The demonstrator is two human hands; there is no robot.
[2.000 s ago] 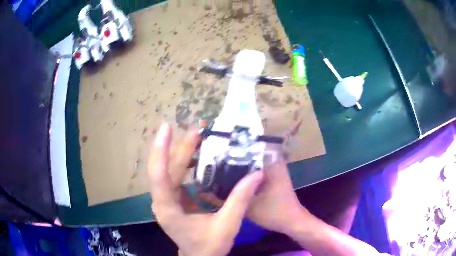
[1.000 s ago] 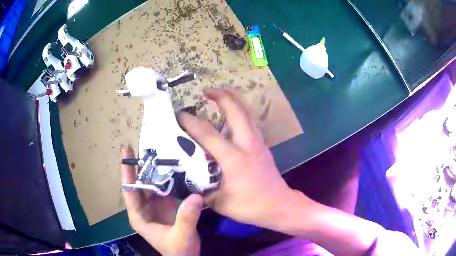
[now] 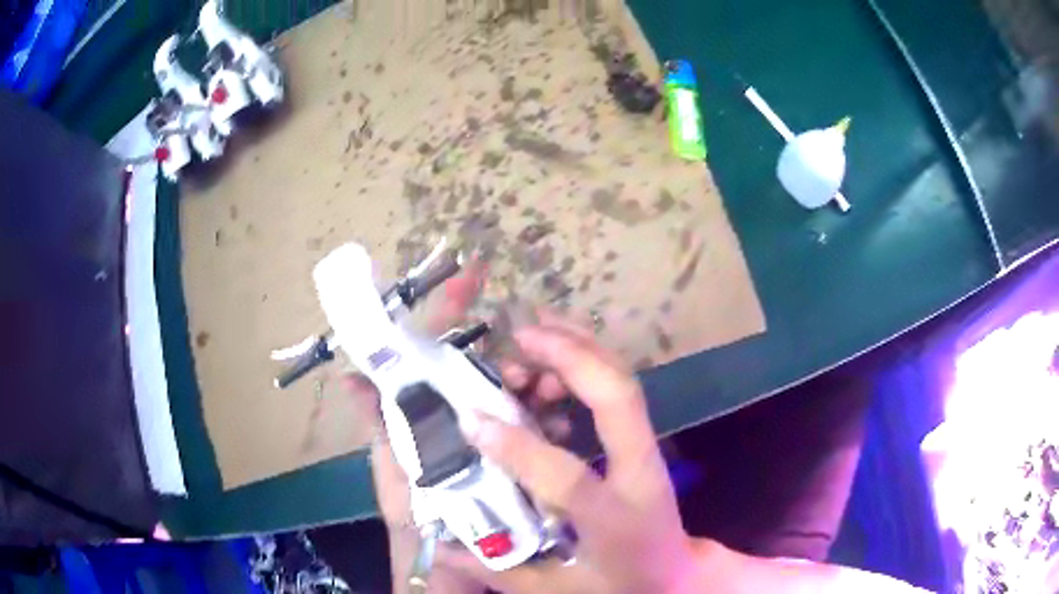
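A glossy white model motorcycle body point(image 3: 436, 383) is held above the near part of the cardboard mat. Its narrow nose and handlebar point up and left, its dark seat recess faces up, and its red tail light is at the near end. My right hand point(image 3: 581, 453) grips its right side and rear. My left hand point(image 3: 401, 511) is under its left side, mostly hidden by the body and partly blurred.
The stained cardboard mat point(image 3: 279, 232) lies on the green bench point(image 3: 836, 279). White models point(image 3: 221, 93) stand at its far left. A dark lump point(image 3: 633, 87), a green lighter-like item point(image 3: 685, 116) and a white bottle point(image 3: 812, 166) over a white stick are right. A dark box point(image 3: 58, 325) is left.
The model has turned over so its seat recess and red tail light now show, where its underside fittings showed before. Both hands still hold it. The whole view has shifted.
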